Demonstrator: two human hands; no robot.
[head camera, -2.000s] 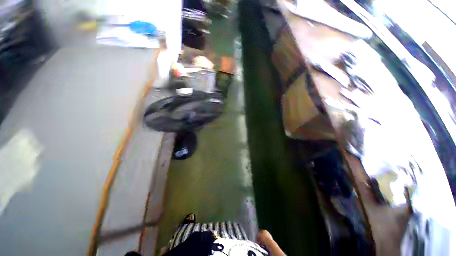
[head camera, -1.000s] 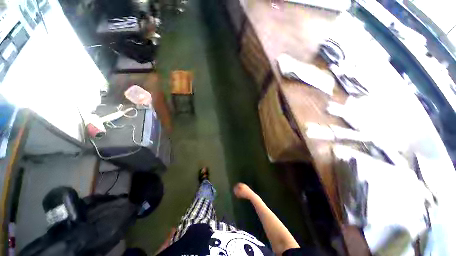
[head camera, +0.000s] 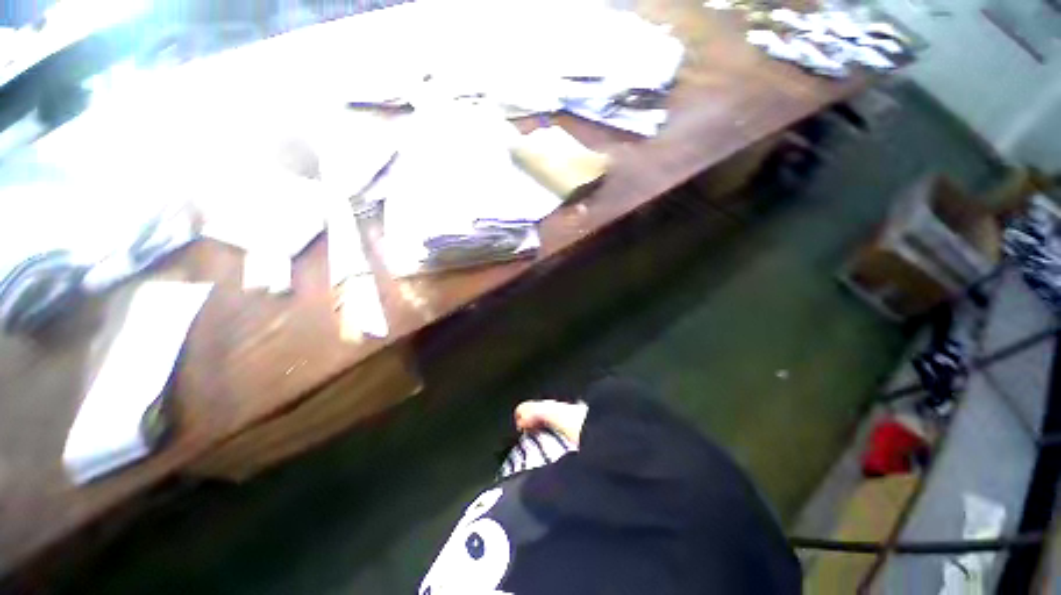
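No hand is at work on anything. A small patch of bare skin, seemingly my right hand, shows beside my black sleeve, away from the table; its fingers are unclear. My left hand is out of view. On the reddish-brown table, a long white folded bundle of cut pieces lies at the near left. A layered stack of white and grey pieces lies near the edge, with a tan piece beside it. A narrow white strip lies left of the stack. Glare hides much of the white pile behind.
A cardboard box stands on the green floor at the right. A grey surface with dark bars and a red item are at the lower right. White bundles lie at the table's far end. Brown panelling hangs below the table edge.
The view has swung round from the aisle to the table, which now spans the left and top. The fan, stool and machine have left the picture, and my right forearm is mostly hidden.
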